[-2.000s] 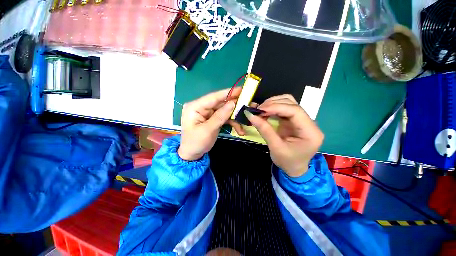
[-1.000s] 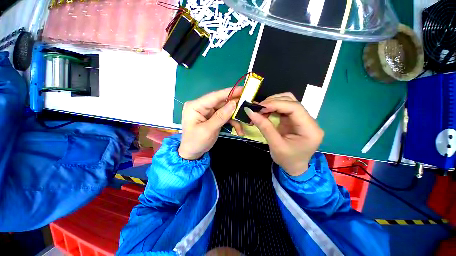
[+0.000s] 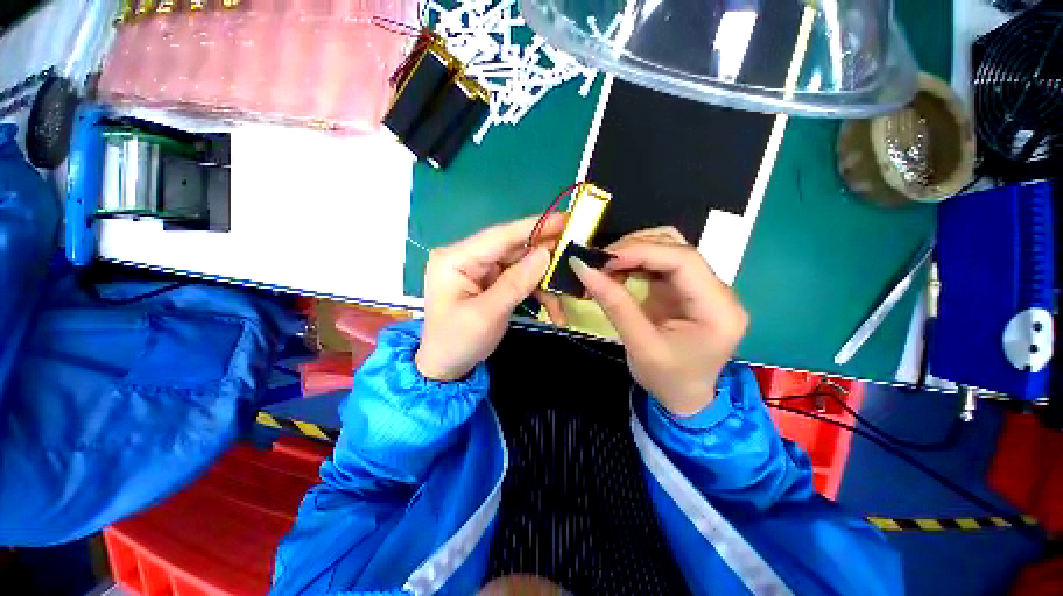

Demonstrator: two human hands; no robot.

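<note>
My left hand holds a flat silver-white battery cell with yellow edges by its left side, above the bench edge. A thin red lead curves from its top end. My right hand pinches a small black adhesive pad between thumb and finger. The pad lies against the lower part of the cell. The fingertips hide part of the pad. The black pad sheet with its pale border lies behind my hands. Pale yellow backing paper shows below my fingers.
Black blocks with yellow edges lie beside loose white strips. A clear hood overhangs the sheet. A tape roll, tweezers and blue box are right. Solder spool and a blue sleeve are left.
The whole view has shifted slightly. The pad lies against the cell's lower part as before, and both hands keep nearly the same grip.
</note>
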